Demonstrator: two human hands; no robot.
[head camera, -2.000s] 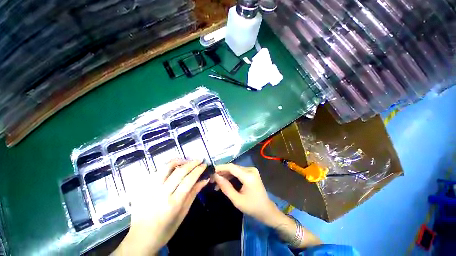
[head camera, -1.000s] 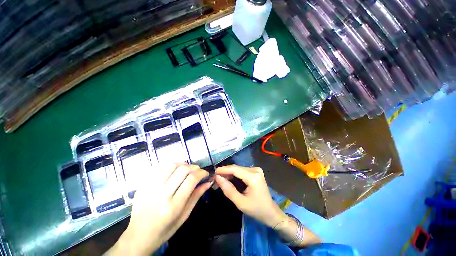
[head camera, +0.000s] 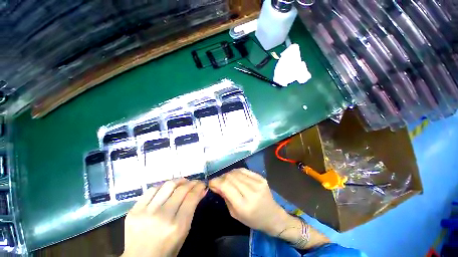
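Note:
My left hand (head camera: 163, 211) and my right hand (head camera: 251, 201) meet fingertip to fingertip at the bench edge, above my dark lap. They pinch a small thin piece (head camera: 207, 169), seen almost edge-on and mostly hidden by the fingers; I cannot tell what it is. The clear lens tray (head camera: 255, 135) lies just beyond my hands. It holds two rows of rounded display panels (head camera: 158, 158) with black ends and white middles. One grey-looking panel (head camera: 97, 175) lies at its left end.
Black frames (head camera: 213, 56), dark tweezers (head camera: 256, 74), a white cloth (head camera: 292, 66) and a white bottle (head camera: 274, 26) lie or stand behind. An orange air gun (head camera: 326, 177) hangs over a brown waste box (head camera: 296, 170). Tray stacks stand at back (head camera: 125, 40) and right (head camera: 381, 60).
The view has shifted, so the bench things appear further right and trays show at the left edge. The black-ended panel that stretched from the tray to my fingertips no longer shows there.

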